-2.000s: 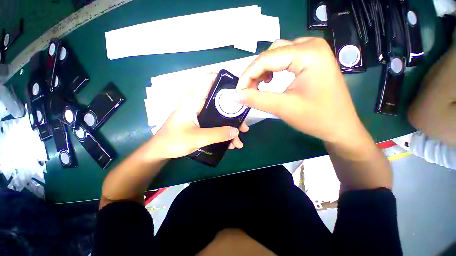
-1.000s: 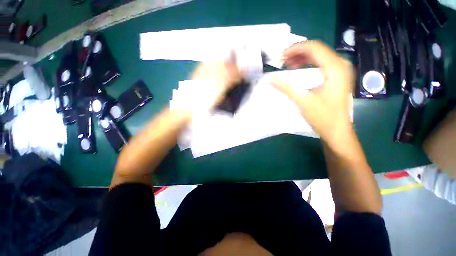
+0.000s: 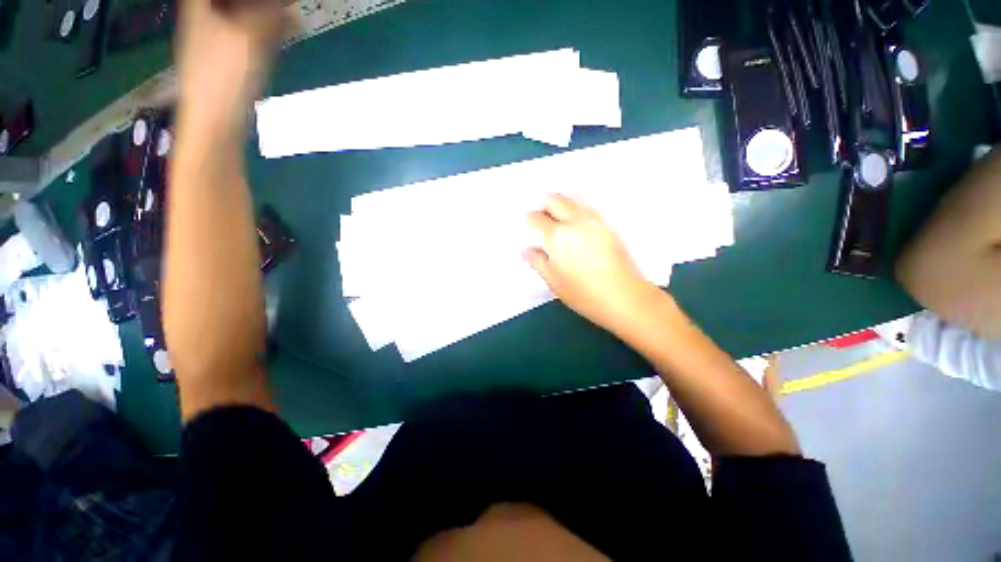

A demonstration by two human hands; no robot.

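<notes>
White sticker sheets (image 3: pixel 461 242) lie stacked in a loose fan in front of me. My right hand (image 3: pixel 576 247) is over the sheets with its fingers curled; whether a sticker is at the fingertips cannot be seen. My left hand (image 3: pixel 236 27) is stretched far forward at the upper left, blurred and partly cut off by the top edge. Something dark shows at its fingers, too blurred to name. My left forearm covers part of the left pile of black boxes (image 3: pixel 110 214), which have white discs.
A narrower stack of white strips (image 3: pixel 417 110) lies farther away. The right pile of black boxes (image 3: pixel 765 121) is at the upper right. Another person's arm (image 3: pixel 966 236) is at the right edge. Crumpled white sheets (image 3: pixel 60 335) lie at far left. A pale speckled strip (image 3: pixel 329 13) crosses the bench.
The black box that was between my hands has gone from in front of me. My left hand has moved far forward and left. My right hand has come down over the sheets.
</notes>
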